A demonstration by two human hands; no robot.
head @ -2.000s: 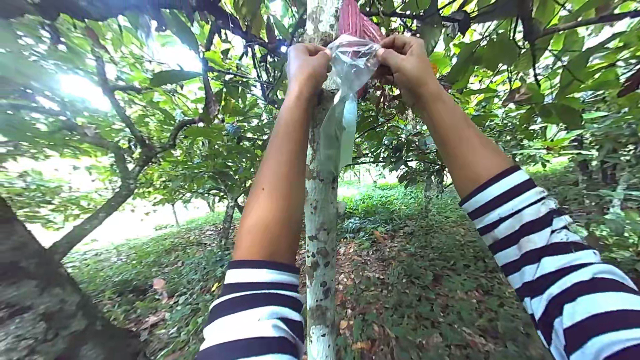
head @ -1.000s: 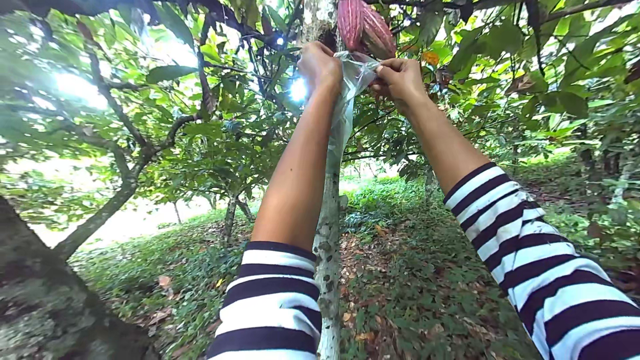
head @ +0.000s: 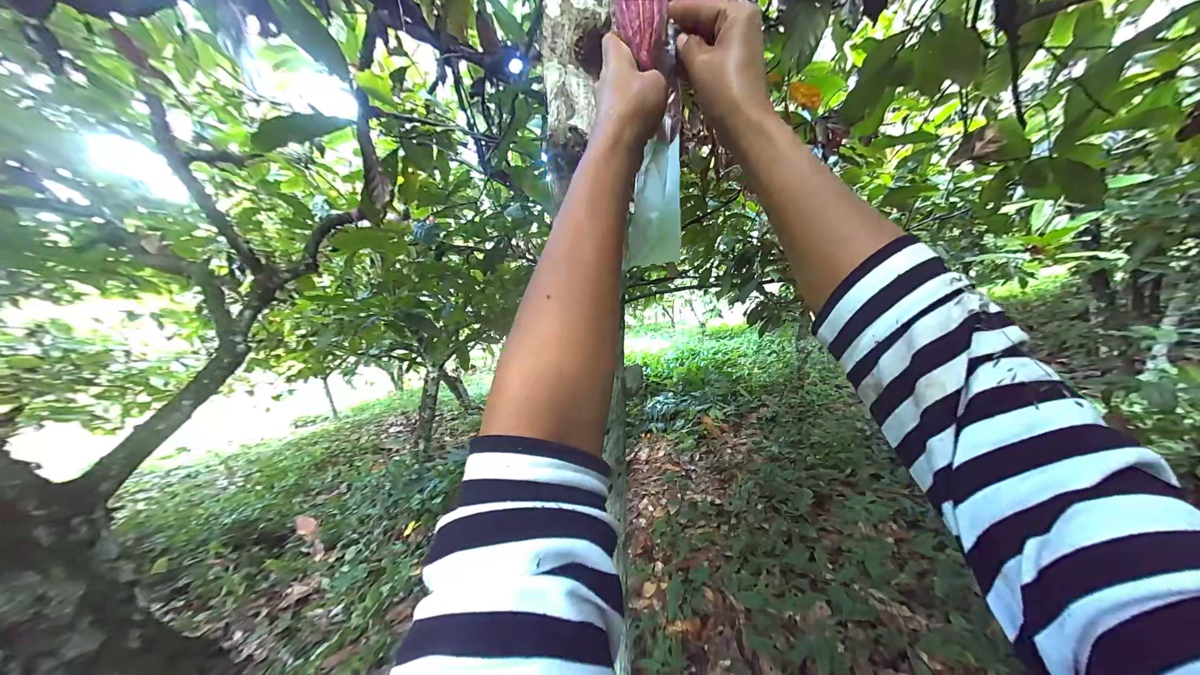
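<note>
A red cacao pod hangs beside the pale tree trunk at the top of the view, its upper part cut off by the frame edge. A clear plastic bag hangs down below the pod, its upper part around or against the pod's lower end. My left hand grips the bag at the pod's left side, with the thumb up. On the right, my right hand pinches the bag's upper edge with bent fingers; the exact grip is partly hidden.
Leafy branches surround both arms. A thick dark trunk stands at the lower left, with a forked limb rising from it. Leaf litter and low green plants cover the ground.
Both hands have moved up with the bag, from below the pods to beside one pod. The bag's lower end now hangs straight under my left hand.
</note>
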